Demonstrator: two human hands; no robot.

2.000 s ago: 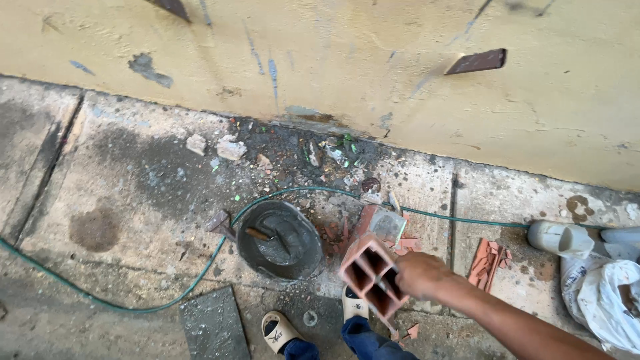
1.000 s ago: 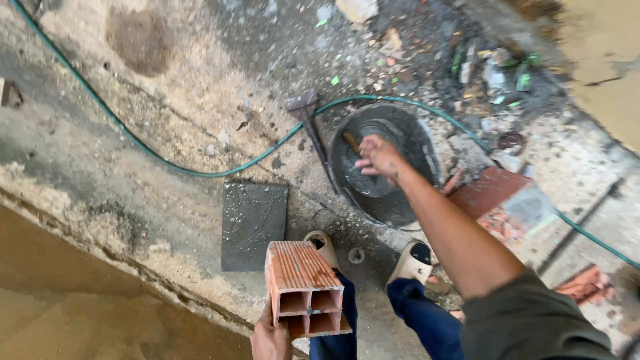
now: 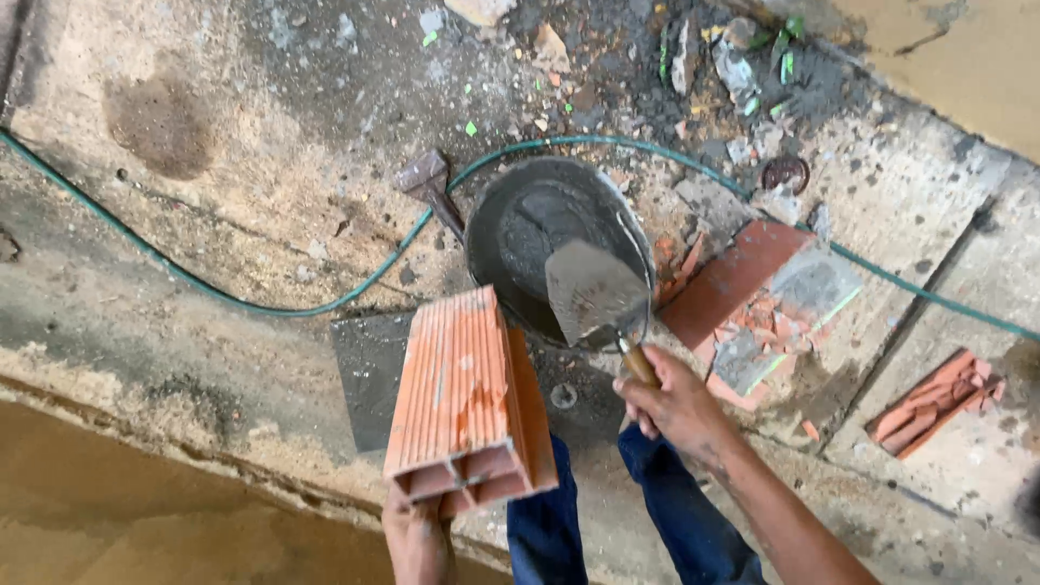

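My left hand (image 3: 419,532) grips a hollow red clay brick (image 3: 451,382) from below; its ribbed side faces up and its open cells face me. My right hand (image 3: 673,398) is closed on the wooden handle of a pointing-type masonry trowel (image 3: 597,288). The trowel's grey blade lies over the near right part of a round black bucket (image 3: 479,236), partly covering its rim. Wet grey mortar (image 3: 540,231) coats the bucket's inside. The brick's far end is close to the bucket's near left rim; whether they touch cannot be told.
A green hose (image 3: 268,310) curves behind the bucket, where a mortar-stained hammer-like tool (image 3: 431,183) lies. A dark square board (image 3: 366,382) is partly under the brick in view. Broken clay pieces (image 3: 934,402), a red slab (image 3: 739,280) and rubble (image 3: 731,69) lie rightward.
My right hand, empty over the bucket one second ago, now holds the trowel. The brick was in my right hand two seconds ago and is now in my left. The view has turned.
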